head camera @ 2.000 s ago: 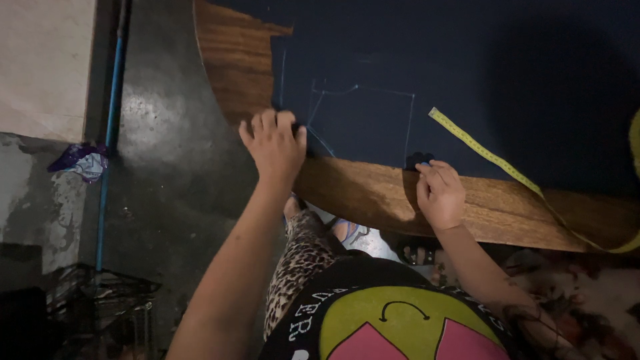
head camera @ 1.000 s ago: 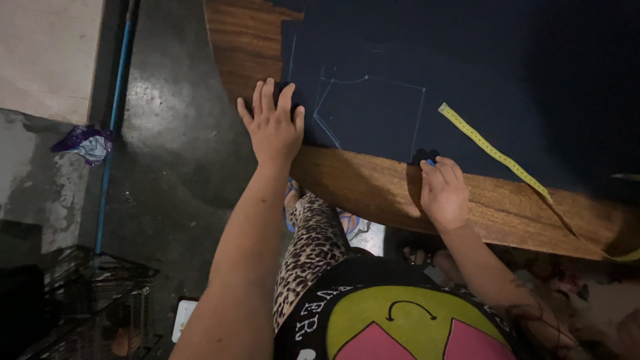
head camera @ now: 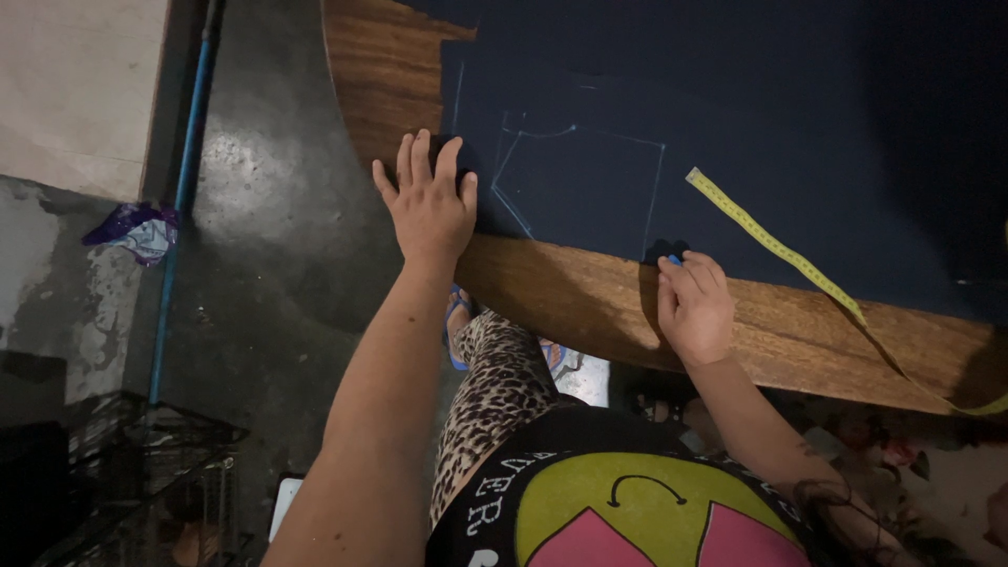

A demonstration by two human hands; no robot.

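Dark navy fabric [head camera: 756,118] lies over a wooden table [head camera: 386,79], marked with thin pale blue lines that form a partial outline with a curved upper edge. My left hand [head camera: 431,205] rests palm down with fingers spread, across the left edge of the fabric and the bare wood. Between the fingertips of my right hand [head camera: 697,303] is a small blue piece, perhaps tailor's chalk [head camera: 674,260], at the fabric's near edge by the foot of the right-hand line. A yellow measuring tape [head camera: 776,244] runs diagonally over the fabric, right of that hand, and hangs past the table's near edge.
The table's rounded edge curves round on the left. A blue pole [head camera: 187,157] stands beyond it, with a crumpled purple plastic wrapper [head camera: 142,232] against it. Black wire racks [head camera: 189,480] are at the lower left. Floral cloth [head camera: 906,465] shows at the lower right.
My left hand's fingers, bunched at the fabric's edge two seconds ago, are now spread flat. My right hand stays near the foot of the right-hand line. The view has shifted slightly.
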